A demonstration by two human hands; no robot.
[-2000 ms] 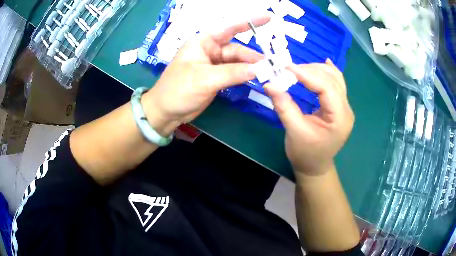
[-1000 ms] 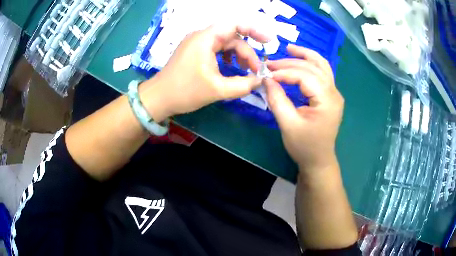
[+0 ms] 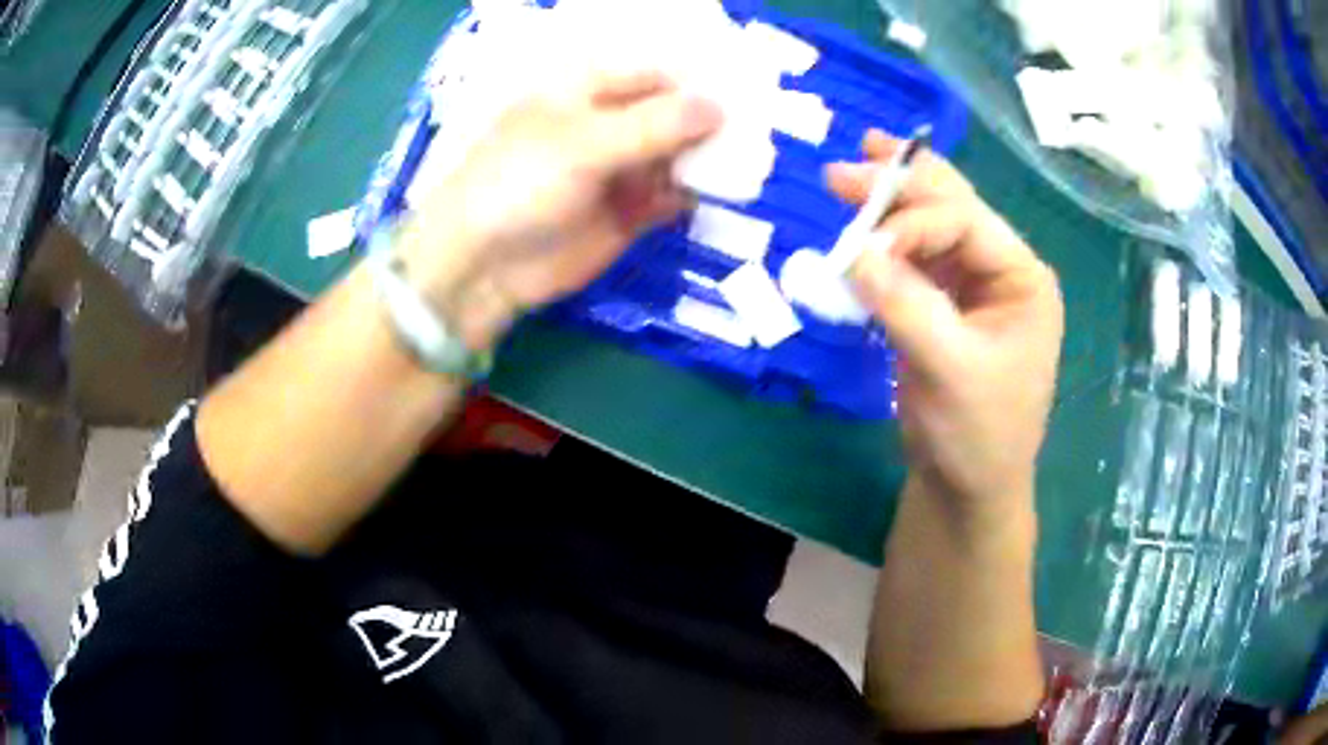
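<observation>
My right hand holds a white stemmed part between thumb and fingers, its thin rod with a dark tip pointing up and away. It is above the right side of the blue tray. My left hand is blurred above the tray's left part, fingers bent; whether it holds anything cannot be told. Small flat white pieces lie in the tray, heaped at its far left and overexposed. One white piece lies on the green bench beside the tray.
A clear blister tray with white stemmed parts is at the far left. A clear bag of chunky white blocks is at upper right. A slotted clear tray holds a few white units, with another beyond it. Cardboard is at lower left.
My hands have moved apart from their meeting point over the tray. My right hand has moved right with the stemmed part; my left hand has moved left. The flat pieces between them now show.
</observation>
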